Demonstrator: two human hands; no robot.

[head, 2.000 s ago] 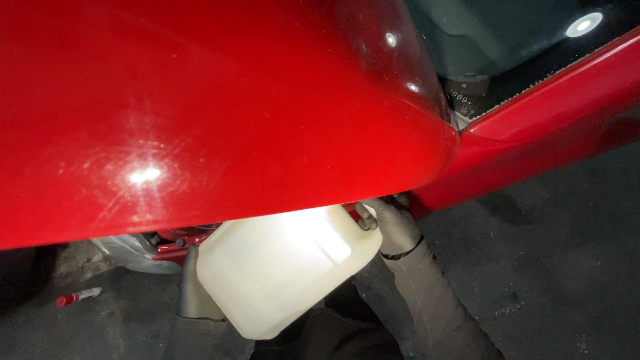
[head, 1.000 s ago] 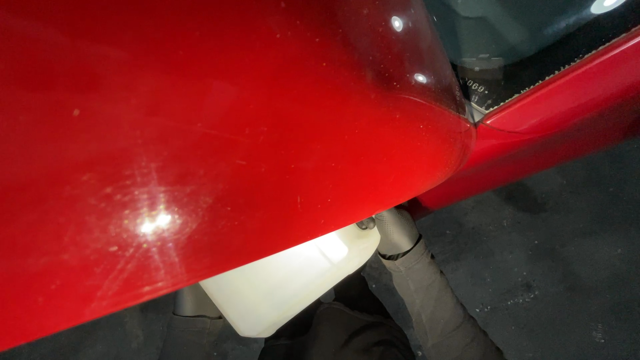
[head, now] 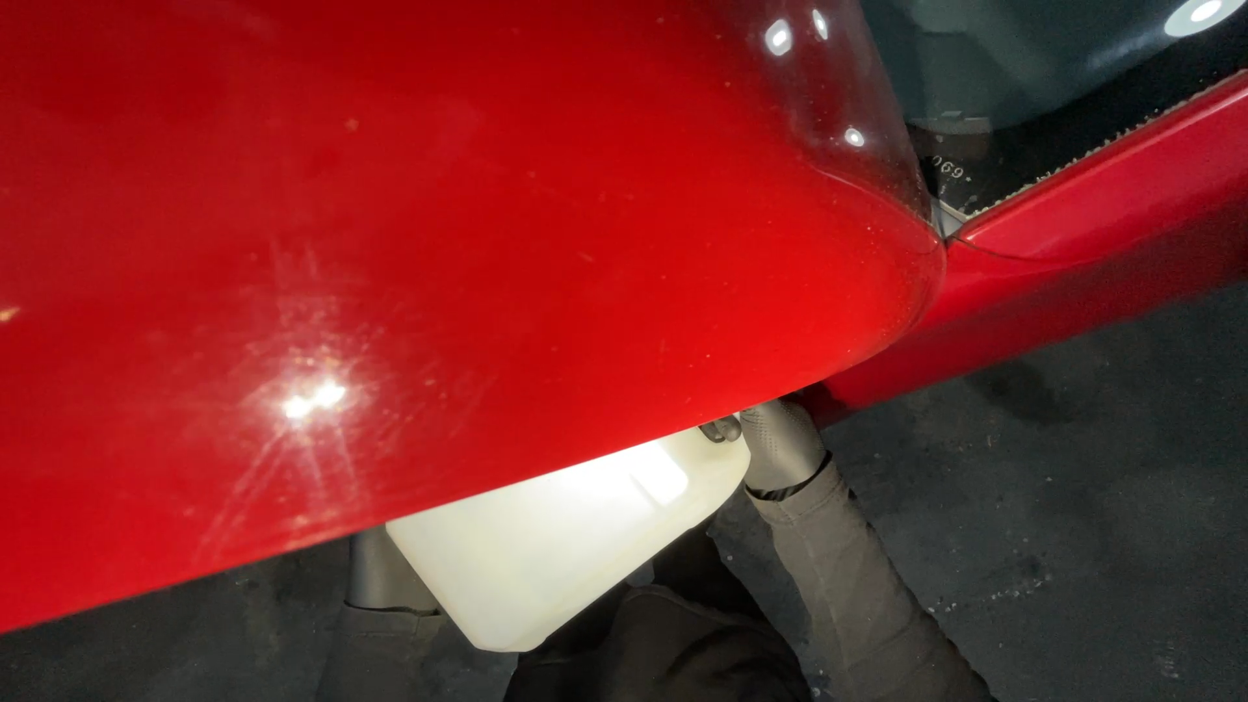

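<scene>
A translucent white plastic jug (head: 575, 546) is partly under the edge of a raised red car hood (head: 487, 244); its upper part is hidden. My right hand (head: 775, 439), in a grey glove, is at the jug's right end, with dark fingertips curled through its handle area. My left hand (head: 385, 570), gloved too, is beside the jug's left end; only its wrist part shows and its fingers are hidden by the hood and the jug.
The windshield (head: 1024, 88) and a red body panel (head: 1102, 224) of the car are at the upper right. Beneath lies a dark floor (head: 1053, 507) with pale specks. The hood's edge hangs over both hands.
The hood now hides more of the jug and of both hands than two seconds ago. The red-capped item on the floor and the engine bay's edge, seen at first, are out of sight.
</scene>
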